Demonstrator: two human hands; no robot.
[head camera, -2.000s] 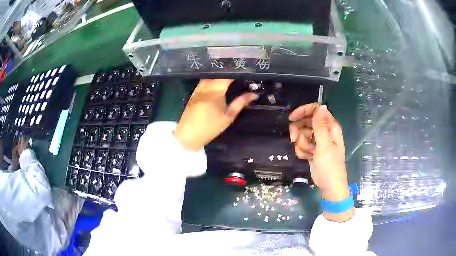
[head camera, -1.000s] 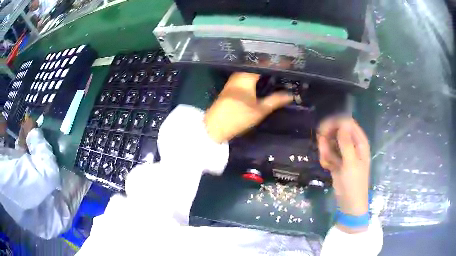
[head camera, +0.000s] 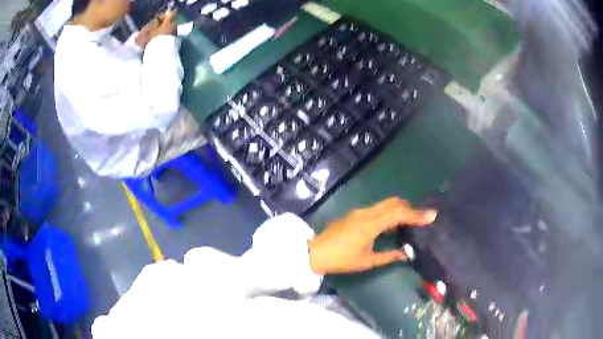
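My left hand (head camera: 370, 240) reaches right over the green bench beside the dark press base (head camera: 489, 232). Its thumb and index finger are apart, with something dark between them; blur hides whether it is a held housing or the base. My right hand is not recognisable; a faint pinkish blur shows at the bottom right edge. The black tray (head camera: 246, 173) lies beyond my left hand, with black housings (head camera: 307, 146) in its pockets. Small bright parts (head camera: 436, 319) are smeared at the bottom edge near a red button (head camera: 434, 290).
A person in a white smock (head camera: 112, 93) sits at the upper left on a blue stool (head camera: 192, 182). A pale strip (head camera: 242, 48) lies between that person and the tray. Another dark tray with white pieces stands at the top. More blue stools (head camera: 56, 275) are at the left.
The view has swung left, so the tray sits centrally and the machine is blurred at the right. My left hand has come away from the fixture; my right hand has left the recognisable view.
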